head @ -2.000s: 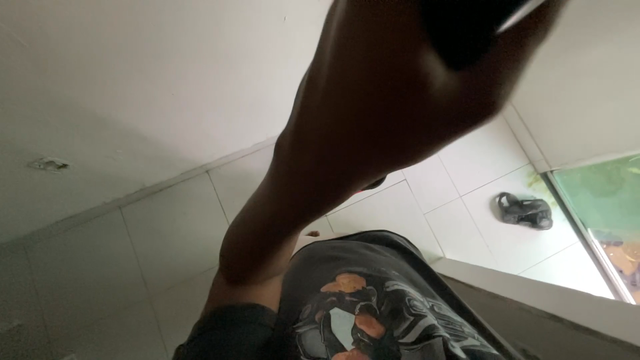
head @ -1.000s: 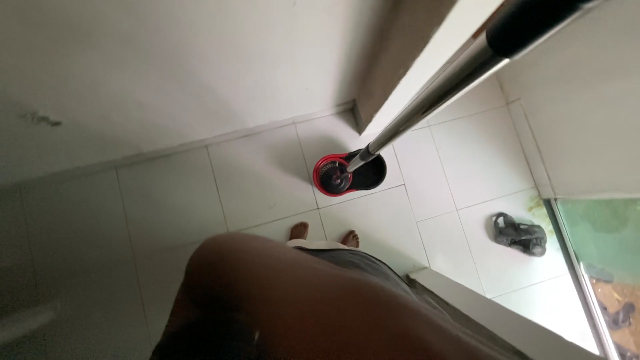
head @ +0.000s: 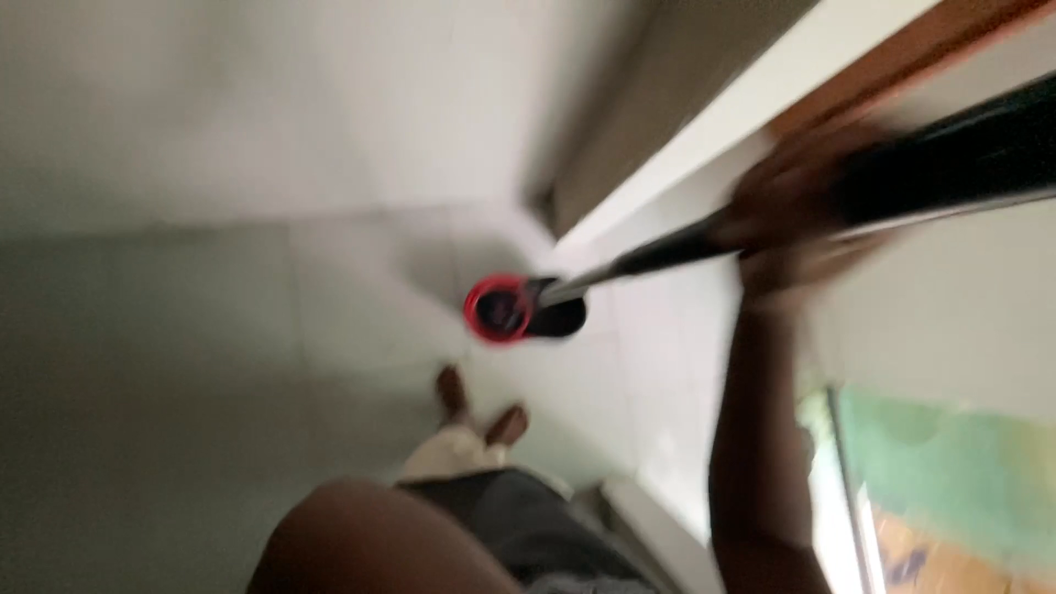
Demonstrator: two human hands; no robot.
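Note:
My right hand (head: 792, 198), blurred, is closed around a mop pole (head: 668, 252) just below its thick black upper part. Metallic at its lower end, the pole slants down to a black two-part bucket (head: 561, 312). A round basket with a red rim (head: 500, 308) fills the bucket's left part. Where the pole's foot rests and the mop head itself cannot be made out. Of my left side, only part of the bare arm (head: 371, 544) shows at the bottom edge; my left hand is out of view.
My bare feet (head: 478, 408) stand on the pale tiled floor (head: 371, 297) just below the bucket. A wall end (head: 643, 124) juts in above the bucket. At lower right is an opening with a greenish surface (head: 949, 462) beyond a frame.
My right arm and hand have come into view on the pole. The bucket, hidden two seconds ago, shows in the last two frames. The black shoes on the floor at right are no longer seen.

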